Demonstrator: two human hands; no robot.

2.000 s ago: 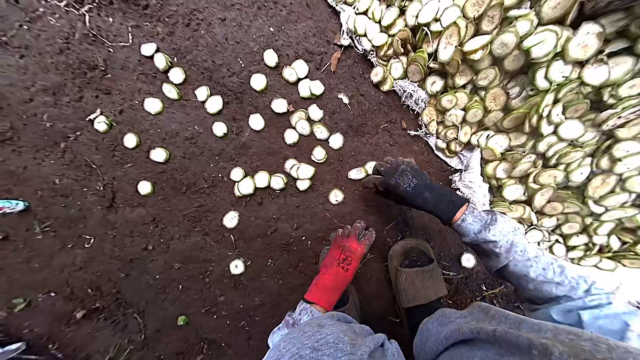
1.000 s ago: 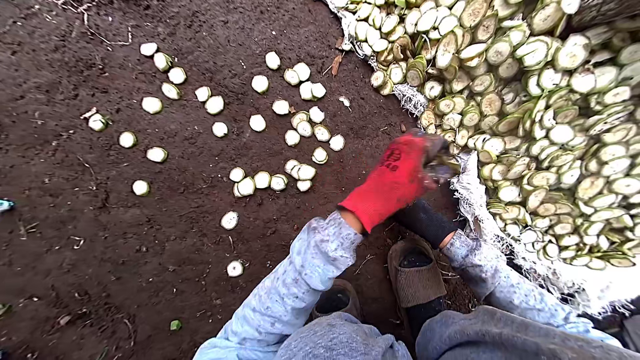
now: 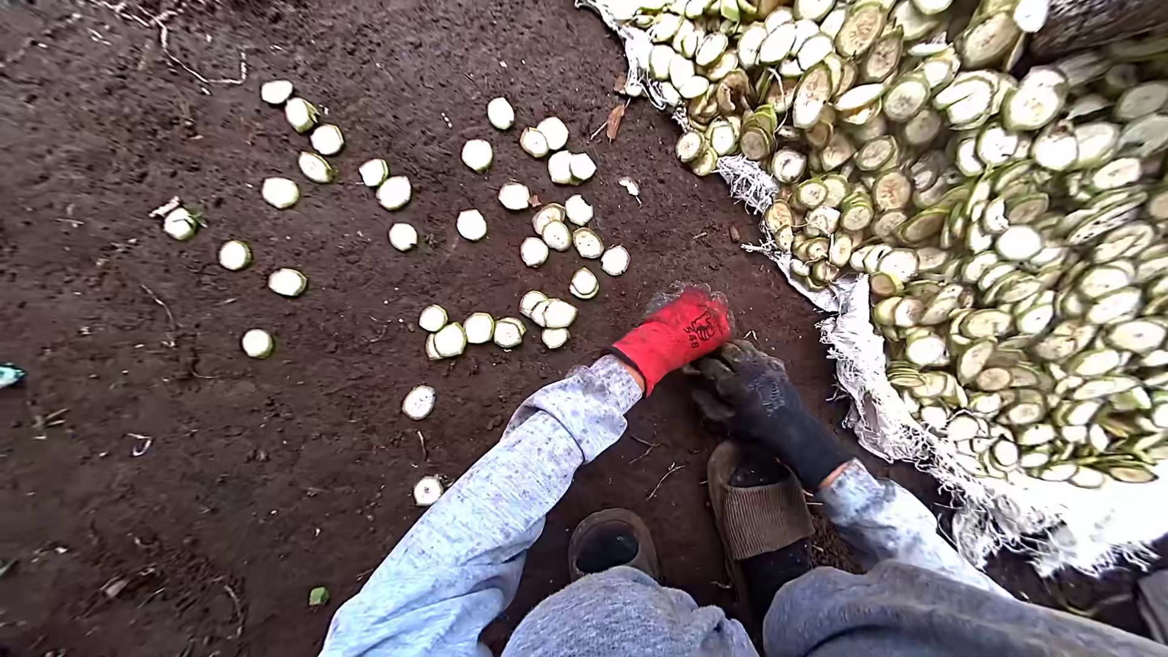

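Note:
My left hand (image 3: 683, 330), in a red glove with dark, soiled fingertips, is low over the soil at the centre, its palm side hidden. Close against it on the right is my right hand (image 3: 753, 388) in a black glove, its fingers bent; whether either hand holds something does not show. Pale round slices with green rind, apparently of a green fruit or vegetable, lie on the soil to the left, the nearest being a small cluster (image 3: 555, 313). At the right a large heap of such slices (image 3: 985, 265) rests on a white woven plastic sheet (image 3: 853, 338) with frayed edges.
Brown sandals (image 3: 762, 506) on my feet stand just below my hands. A dark log-like object (image 3: 1095, 23) is at the top right corner. Dry roots (image 3: 205, 78) lie on the soil at the upper left, and a brown leaf (image 3: 615, 121) near the sheet.
My left hand has moved from beside the sheet's edge leftward and down to the soil. The slices that were at my right hand's fingertips two seconds ago no longer show there.

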